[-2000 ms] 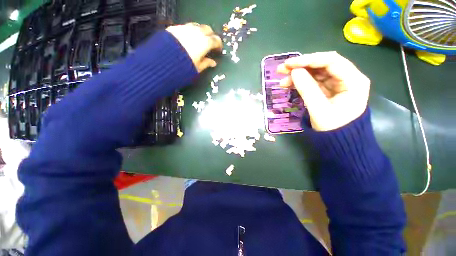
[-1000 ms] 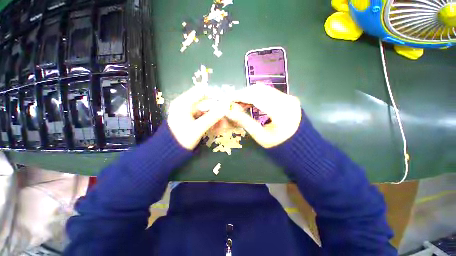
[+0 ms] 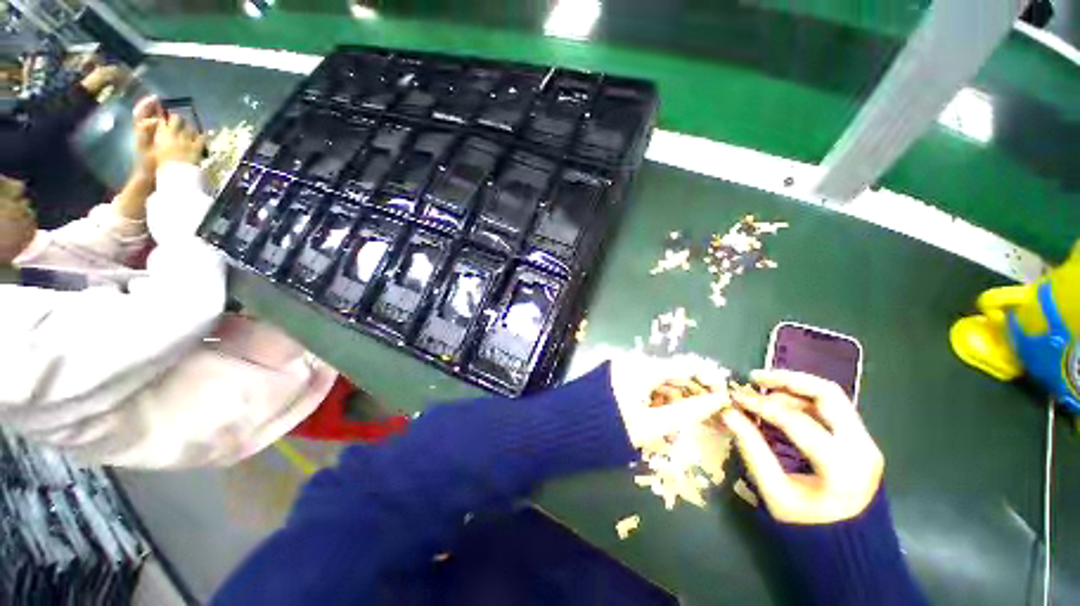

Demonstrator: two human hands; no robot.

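Observation:
My left hand (image 3: 669,405) and my right hand (image 3: 811,447) meet fingertip to fingertip over a loose pile of small cream-white pieces (image 3: 681,474). Something tiny shows between the fingertips; glare and size hide what it is, and I cannot tell which hand holds it. A light-rimmed smartphone (image 3: 817,355) lies flat on the bench, partly under my right hand. A large black blister tray (image 3: 444,189) lies to the left, with rows of rectangular pockets. The nearest row holds frames with grey-silver areas.
A second scatter of small bits (image 3: 737,251) lies farther up the green bench. A yellow and blue fan (image 3: 1042,331) and its white cable (image 3: 1047,509) are at the right edge. A pale metal post (image 3: 912,95) rises behind. Another worker in light clothing (image 3: 130,355) sits at left.
My left hand came from the upper scatter to meet my right hand over the pile, and they remain together. The view has swung left and up, showing the whole tray and another worker.

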